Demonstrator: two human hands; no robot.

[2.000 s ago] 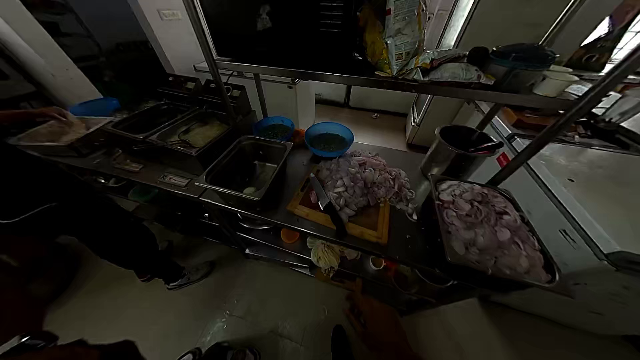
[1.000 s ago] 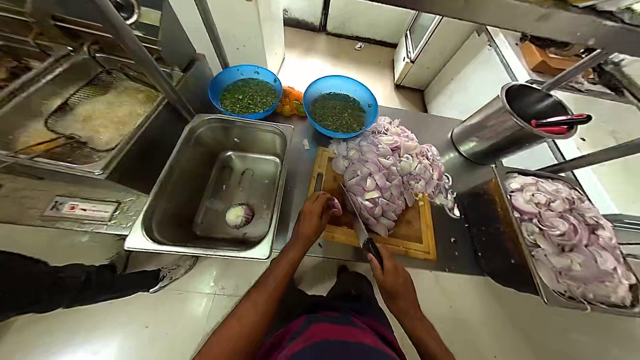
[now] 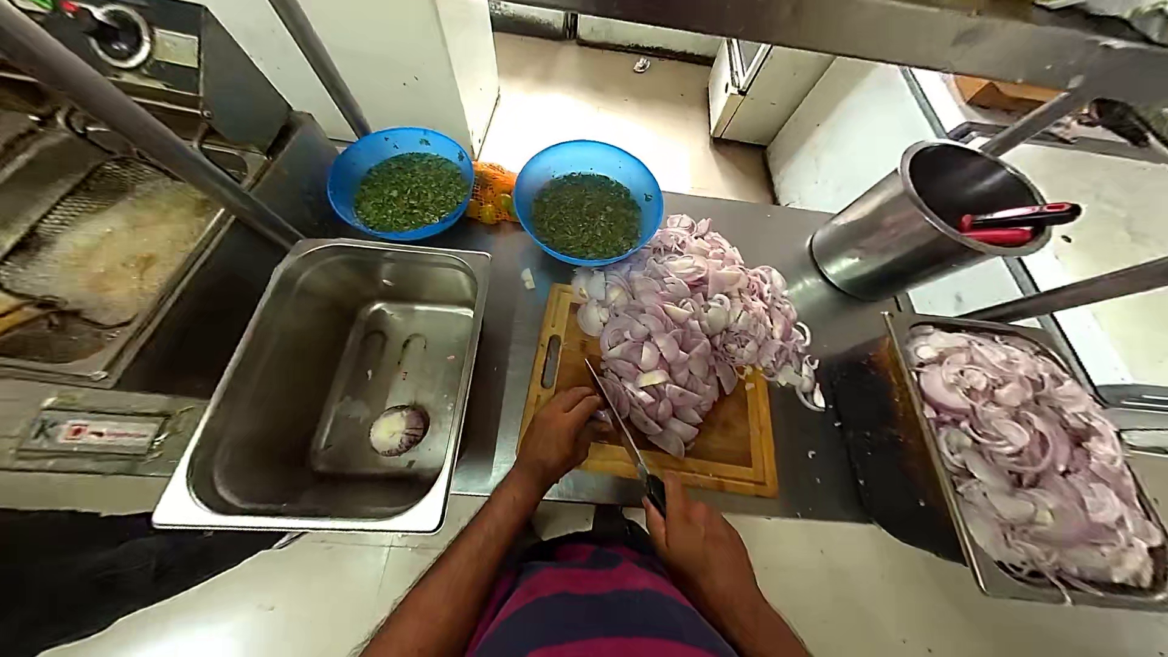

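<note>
My right hand [image 3: 684,525] is closed around the black handle of a kitchen knife [image 3: 627,440], whose blade points up and left over a wooden cutting board [image 3: 762,433]. Just left of the blade, my left hand [image 3: 561,433] has bent fingers on a piece of onion [image 3: 600,422], mostly hidden by them. A large heap of sliced onion [image 3: 680,319] covers the board's right part and spills onto the steel counter. One onion piece [image 3: 399,430] lies in the deep steel pan [image 3: 246,383] on the left.
Two blue bowls of chopped green herbs [image 3: 411,193] [image 3: 587,214] stand behind, with an orange net bag [image 3: 493,193] between them. At right are a steel pot [image 3: 867,237] with red-and-black handles and a tray of sliced onion [image 3: 1031,456]. A fryer [image 3: 109,246] is far left; a steel shelf [image 3: 821,32] crosses above.
Two seconds ago the knife lay on the board and neither of my hands was at it; now my right hand holds it. The view has moved closer to the board.
</note>
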